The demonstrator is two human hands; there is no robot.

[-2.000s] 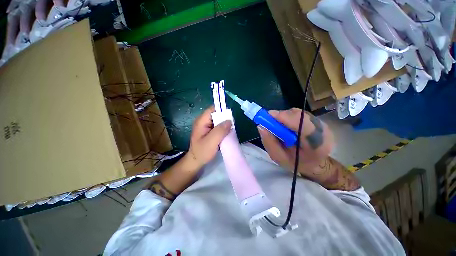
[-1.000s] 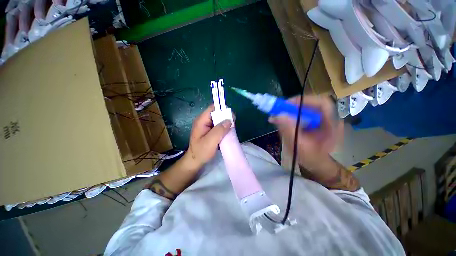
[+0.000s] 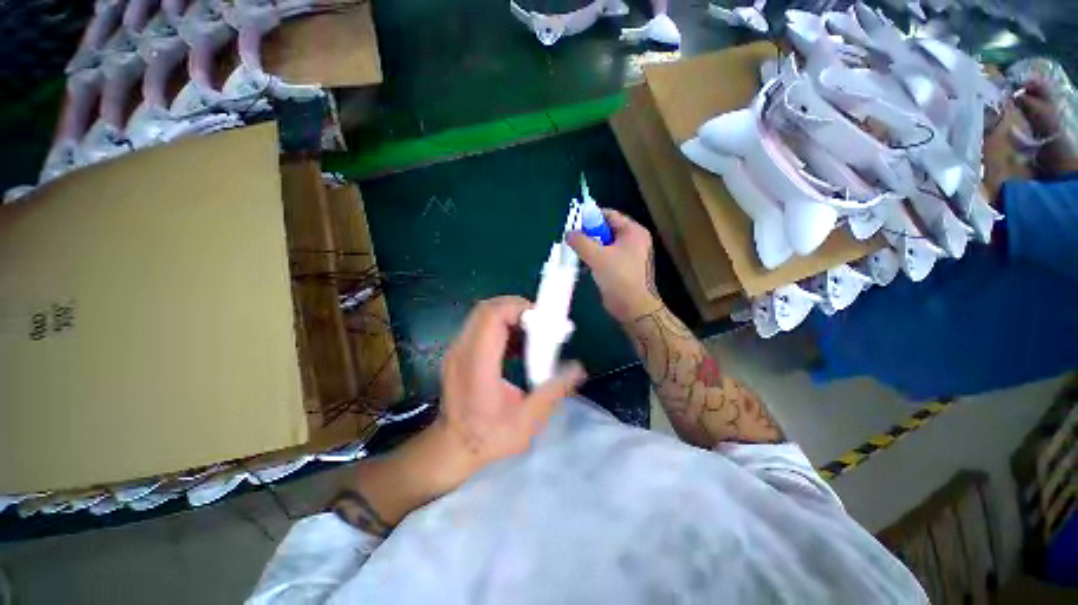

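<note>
A cat-ear headband (image 3: 553, 296) is held end-on in front of me and looks like a narrow white strip, with its pronged end up. My left hand (image 3: 485, 384) is loosely around its lower part, the thumb slightly blurred at the right. My right hand (image 3: 623, 266) holds the blue glue bottle (image 3: 599, 226), with the pale green nozzle pointing up and away. The fingers of my right hand are also at the headband's upper end; whether they pinch it is hard to tell. The far side of the headband is hidden.
A large cardboard sheet (image 3: 148, 313) covers a stack at left, black wires sticking out. Rows of headbands (image 3: 148, 83) lie behind it. A headband heap (image 3: 839, 142) sits on cardboard at right. Loose headbands (image 3: 567, 21) lie beyond the green strip (image 3: 497, 138). Another person's blue sleeve (image 3: 1040, 242) is at right.
The view has shifted, showing more of the far side. The headband has turned from its pink face to its narrow white side. My right hand has moved with the bottle to its pronged end.
</note>
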